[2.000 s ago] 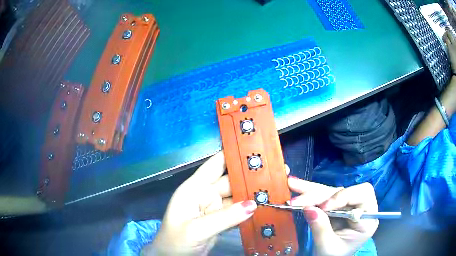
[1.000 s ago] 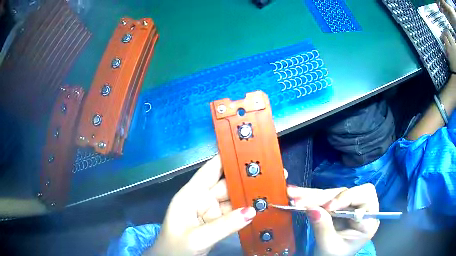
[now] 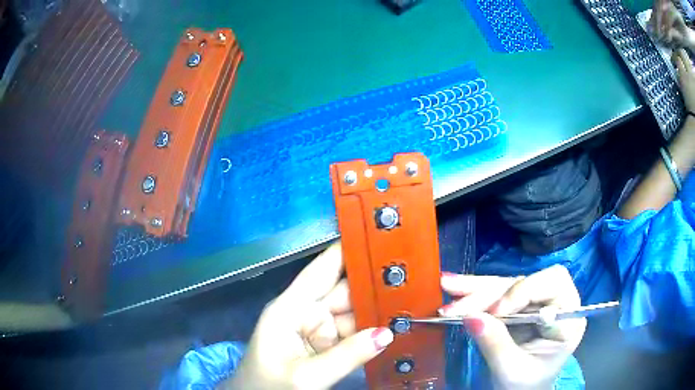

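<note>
My left hand [image 3: 305, 327] holds an orange-brown fixture [image 3: 387, 247] upright below the bench edge, thumb beside the third seat. Four round components with silver-grey centres and dark rims sit in a row; the third component [image 3: 400, 325] is at my thumb tip. My right hand [image 3: 526, 327] holds slim silver tweezers [image 3: 503, 318] like a pen, their tip at the right side of the third component. Whether the tip holds a ring piece is too small to tell. A blue carrier sheet [image 3: 343, 137] lies on the bench behind, pale arcs at its right end.
A fixture stack [image 3: 171, 129] stands at the left, with another fixture [image 3: 95, 213] beside it and more ridged bars behind. A second blue sheet [image 3: 507, 27] lies farther back. At right are a dark component tray [image 3: 640, 68] and another person's hands and blue sleeve [image 3: 655, 247].
The fixture has shifted slightly right and down and stands straighter. The tweezers have tilted, their rear end higher, with the tip still beside the third component. The other person's hands have moved at the label.
</note>
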